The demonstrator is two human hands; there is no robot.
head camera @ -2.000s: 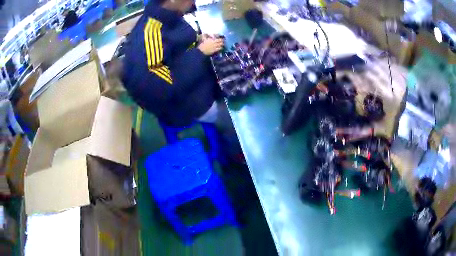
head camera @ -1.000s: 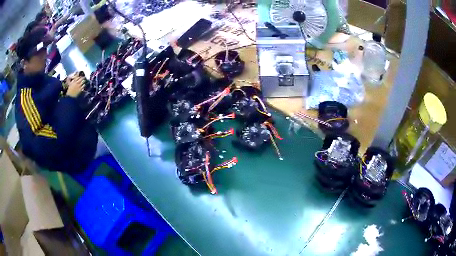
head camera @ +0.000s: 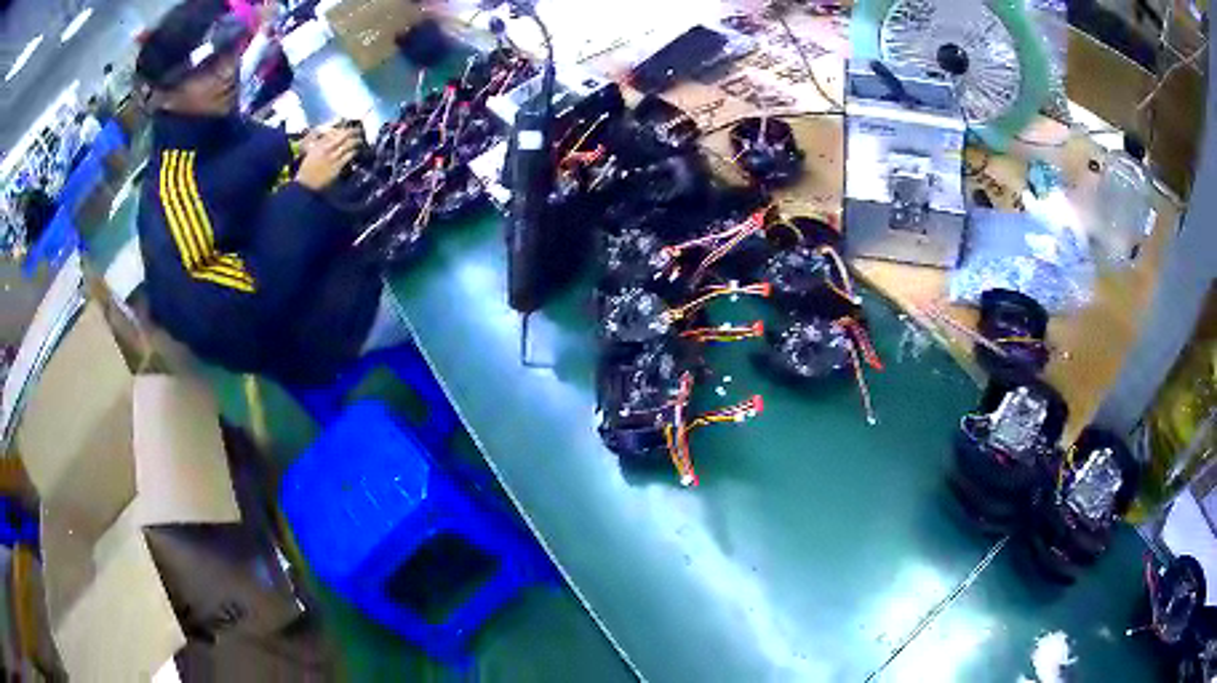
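Observation:
Neither of my hands is in the picture. Nearest in front on the green bench [head camera: 534, 440] lie several black round wired units [head camera: 643, 400] with red, yellow and black leads trailing to the right. Two short stacks of black rounds [head camera: 1008, 460] stand at the right, silver-grey boards facing up. A single black round housing [head camera: 1010, 331] stands just behind them. More black rounds [head camera: 1177, 594] are cut off at the lower right edge. A long black screwdriver-like tool [head camera: 529, 214] hangs upright on a cable, thin tip down.
A person in a dark jacket [head camera: 254, 254] sits at left beside massed wired units [head camera: 427, 167]. A blue stool [head camera: 394, 507] and open carton [head camera: 174, 454] stand on the floor. Behind are a metal box [head camera: 906, 180], bluish plastic bag [head camera: 1021, 254], green fan [head camera: 953, 56] and grey post [head camera: 1177, 307].
The view has swung right and then slightly back left, so the bench things now sit further right than one second ago. The seated person's face has turned more this way. No hand of mine has appeared.

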